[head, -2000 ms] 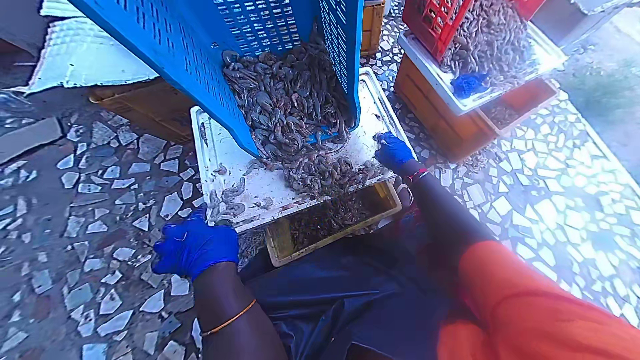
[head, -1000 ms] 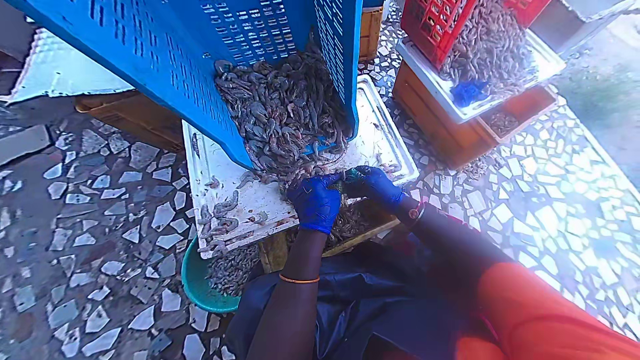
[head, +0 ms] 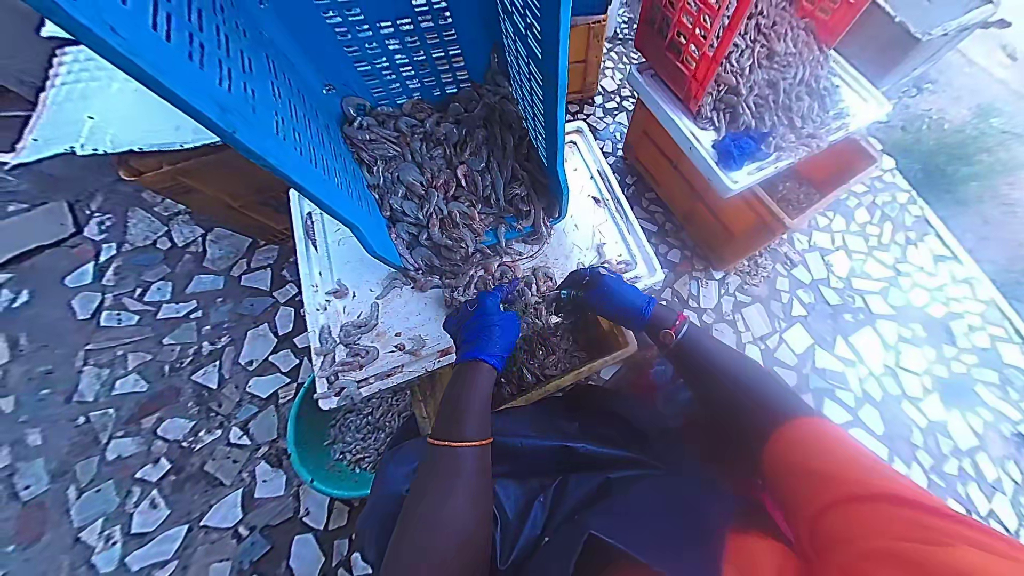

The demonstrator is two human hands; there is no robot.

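Observation:
A blue plastic crate (head: 264,120), tipped toward me, spills a heap of raw shrimp (head: 456,176) onto a white tray (head: 600,208). My left hand (head: 486,326), in a blue glove, is at the front edge of the heap, fingers among the shrimp. Close to its right, my right hand (head: 608,298), gloved too, has its fingertips at the shrimp; whether it pinches one is hidden. Below both hands is a yellowish crate (head: 552,390) holding shrimp waste. A few loose shrimp (head: 356,336) lie on the tray's left part.
A green basin (head: 308,452) of small shrimp stands under the tray's left corner. At the right, a red crate (head: 688,56) and more shrimp rest on a white lid (head: 720,168) over an orange crate (head: 680,192). A brown crate (head: 216,188) sits behind left, on the stone-chip floor (head: 184,384).
My left hand has moved from the tray's left corner to the shrimp heap, and my right hand has come in from the tray's right side. Between the last two frames the hands have moved slightly apart.

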